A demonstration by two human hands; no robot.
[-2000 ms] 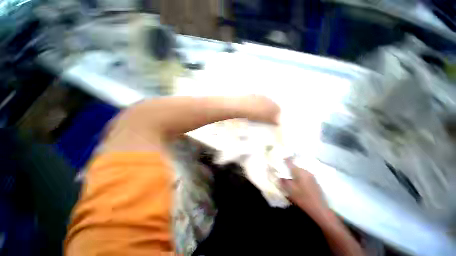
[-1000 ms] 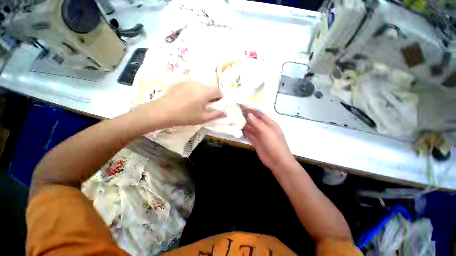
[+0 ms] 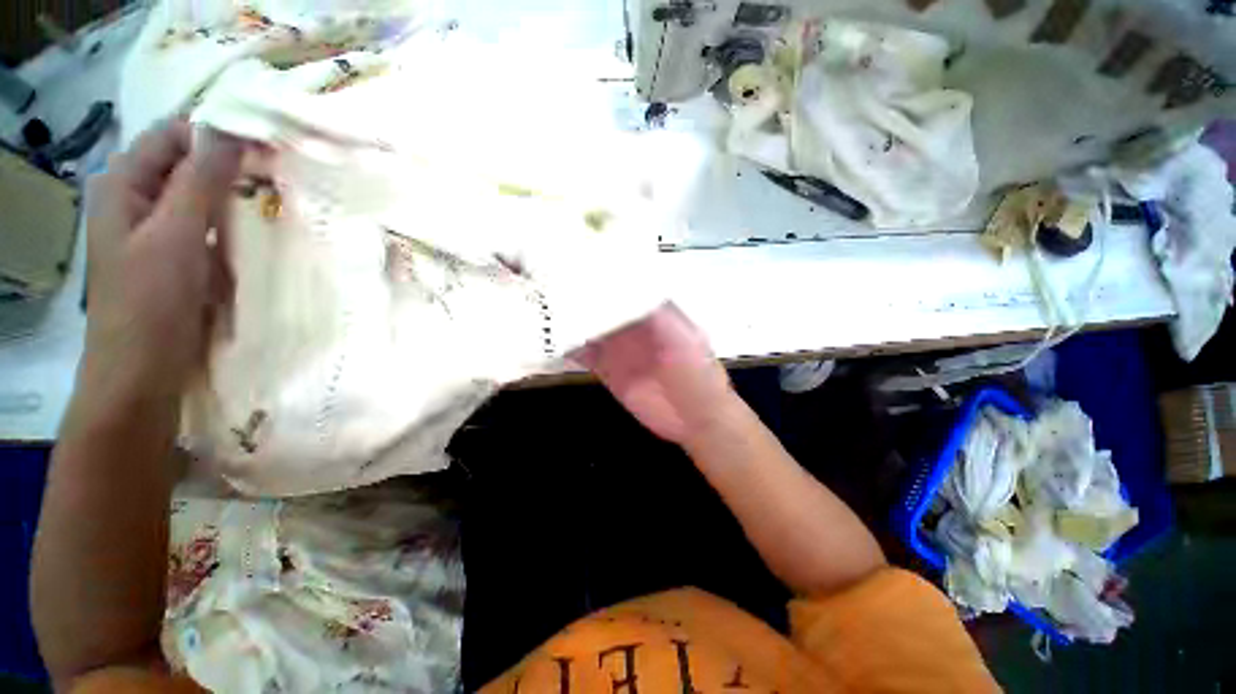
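Observation:
A floral-print garment point(image 3: 393, 285) with rows of tiny holes lies spread over the white table's front edge. My left hand point(image 3: 170, 231) grips its upper left part; the fingertips are partly hidden by cloth. My right hand point(image 3: 657, 359) is at the garment's lower right edge, with the fingers together at the cloth; the fingertips are blurred, and it looks like a pinch on the edge. More floral fabric point(image 3: 319, 590) hangs below the table at the left.
The sewing machine head point(image 3: 1084, 82) is at the upper right. Cut floral pieces point(image 3: 881, 122) and dark snips point(image 3: 817, 194) lie there. A tan roll point(image 3: 1051, 231) is near the right front edge. A blue basket point(image 3: 924, 504) of scraps stands below right.
The garment is now spread out wider to the front left. My left hand has moved left from the middle and my hands are far apart. The view has shifted right, showing the whole basket.

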